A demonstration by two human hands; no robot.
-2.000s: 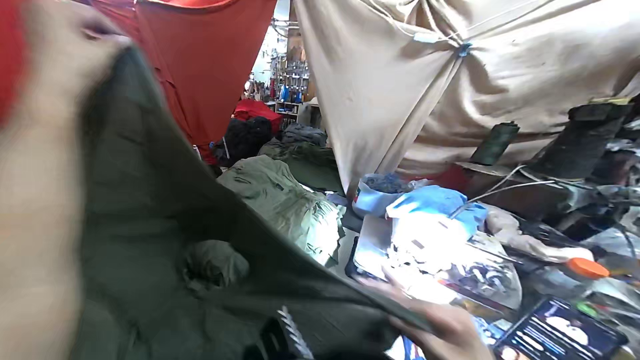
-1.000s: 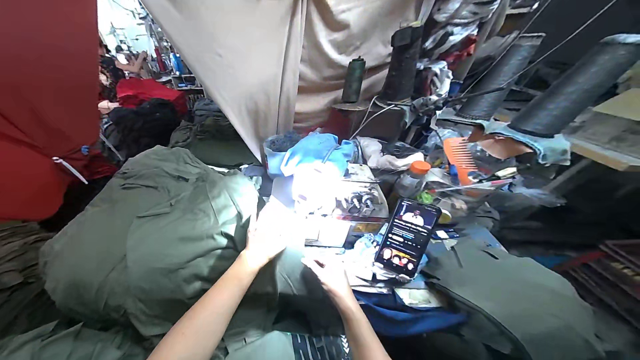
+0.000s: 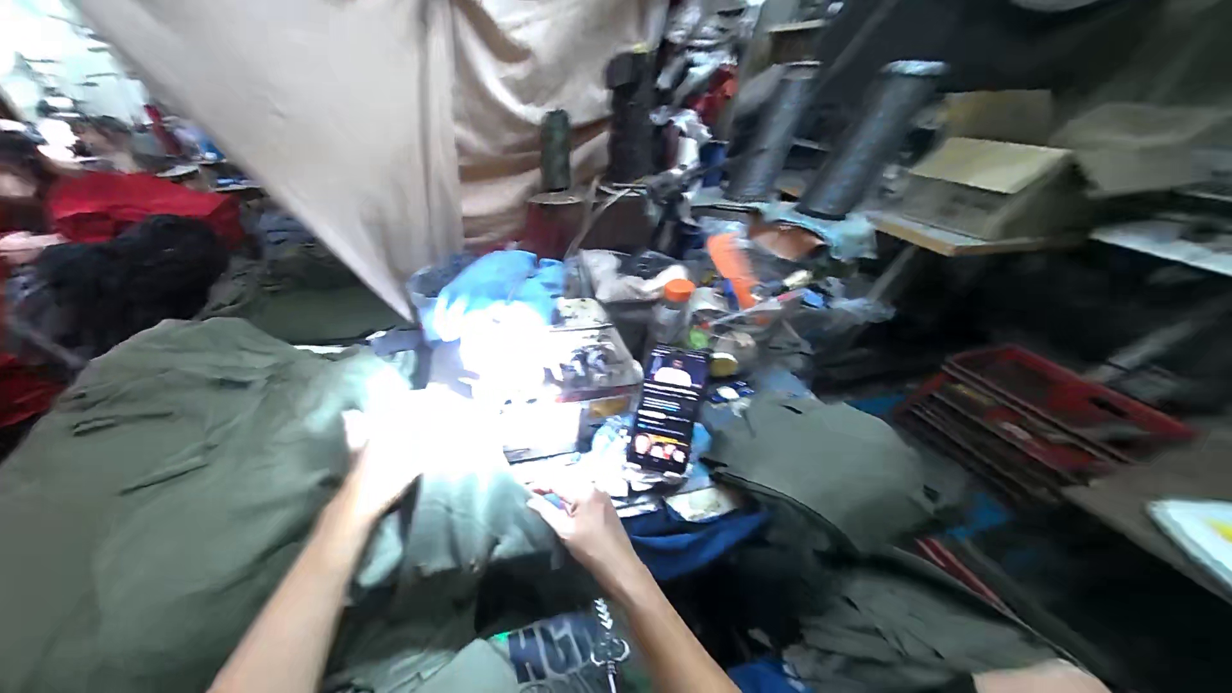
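My left hand (image 3: 385,457) reaches into strong white glare at the edge of a large heap of olive-green fabric (image 3: 202,500); its fingers are washed out. Right of it, my right hand (image 3: 582,525) is at the edge of a pale green piece of fabric (image 3: 472,529); whether the fingers grip the cloth is not clear. Just behind my right hand a smartphone (image 3: 666,409) with a lit screen leans upright. A clear box of small metal parts (image 3: 592,361) and a blue cloth (image 3: 510,284) lie beyond the glare.
A bottle with an orange cap (image 3: 674,303) and an orange comb-like tool (image 3: 733,269) stand behind the phone. More green fabric (image 3: 818,462) lies on the right, near a red plastic crate (image 3: 1088,395). A beige curtain (image 3: 375,125) hangs behind; cardboard boxes (image 3: 991,183) sit on a shelf.
The dark green fabric that both hands held spread two seconds ago is no longer raised. Both hands are now low at the glare. The view has swung right.
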